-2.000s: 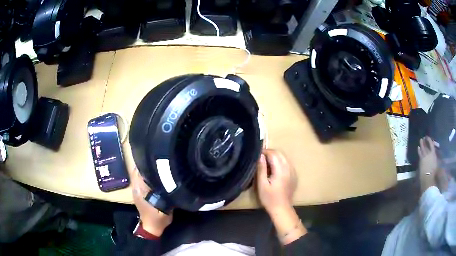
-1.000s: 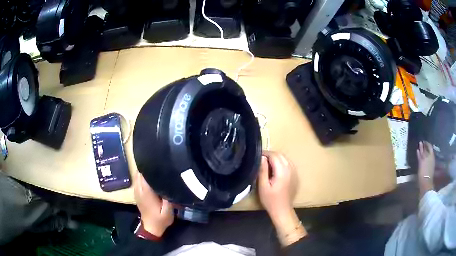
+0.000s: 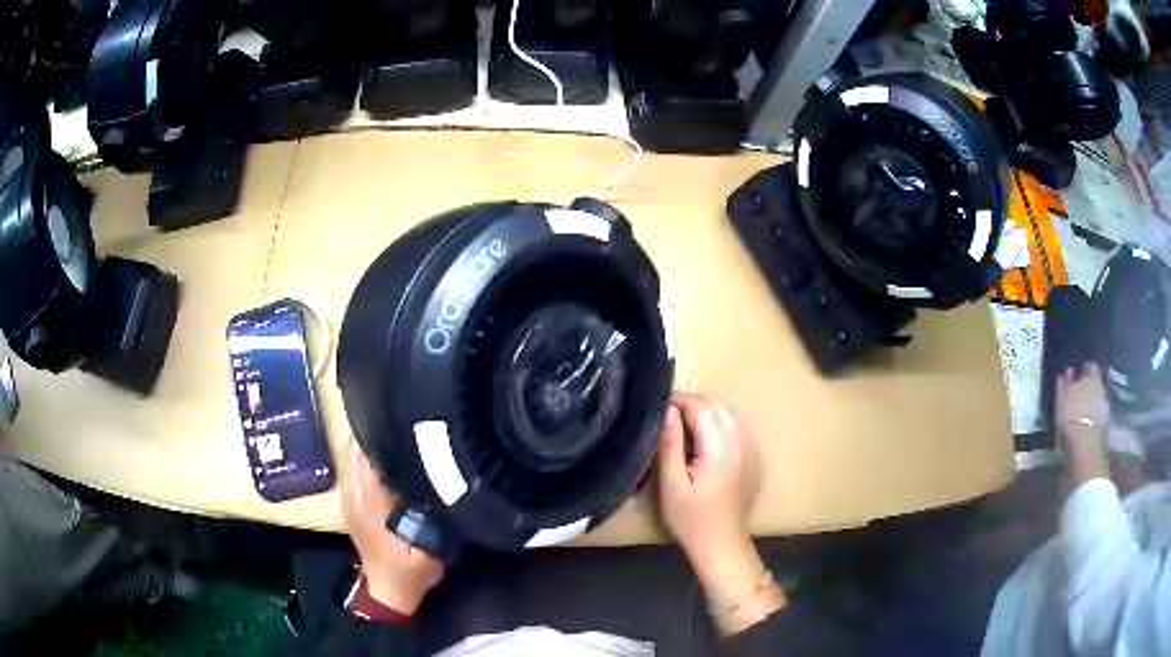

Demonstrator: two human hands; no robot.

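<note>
A black drum-shaped portable fan (image 3: 443,372) with "Orashare" on its rim and white strips stands in the middle of the bench, its front tilted up towards me. Clear film with glare lies over the centre of its face. Its base is hidden under the head. My left hand (image 3: 385,546) is at the fan's lower left, fingers partly hidden behind it. My right hand (image 3: 709,475) is at the fan's lower right, fingers bent, fingertips at its edge beside a white cable; what they touch is hidden.
A lit smartphone (image 3: 280,401) lies left of the fan. Another fan (image 3: 899,186) stands at right on its base. More fans stand at left and on the rack behind. A white cable (image 3: 629,167) hangs at the back. Another person's hand (image 3: 1081,408) is at far right.
The fan head swung round a second ago, showing more of its side, and is now turned back with its face up. My hands have stayed nearly in place.
</note>
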